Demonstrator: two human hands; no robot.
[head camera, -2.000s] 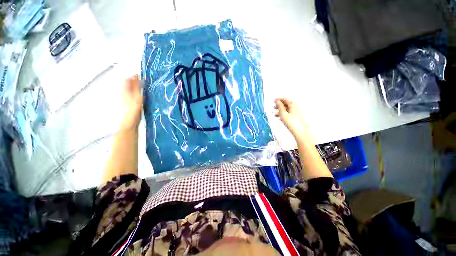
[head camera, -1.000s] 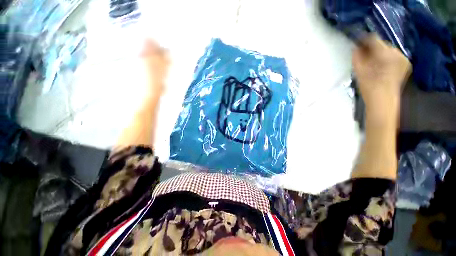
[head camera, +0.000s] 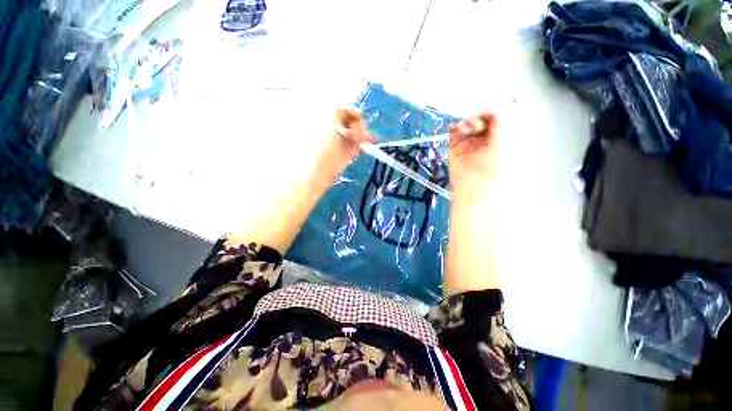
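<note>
A bagged teal garment (head camera: 329, 233) lies flat on the white table in front of me, a black drawing showing on its clear shiny bag. My left hand (head camera: 351, 132) and my right hand (head camera: 473, 138) are raised over its upper part. A narrow white strip (head camera: 411, 172) stretches between them in two lines, crossing above the drawing. My left fingers pinch it at the left, my right fingers at the right. Whether the strip is loose or joined to the bag cannot be told.
Navy garments (head camera: 610, 36), some bagged, and a dark brown-grey folded garment (head camera: 662, 205) lie on the right. Pale-blue packets (head camera: 140, 80) are at upper left. A printed white bag (head camera: 243, 14) lies at the top. Blue plastic (head camera: 550, 381) shows below the table.
My hands have left the bag's sides, moved apart, with my right hand reaching the navy pile, and come together over the bag with a white strip between them. The camera view has shifted.
</note>
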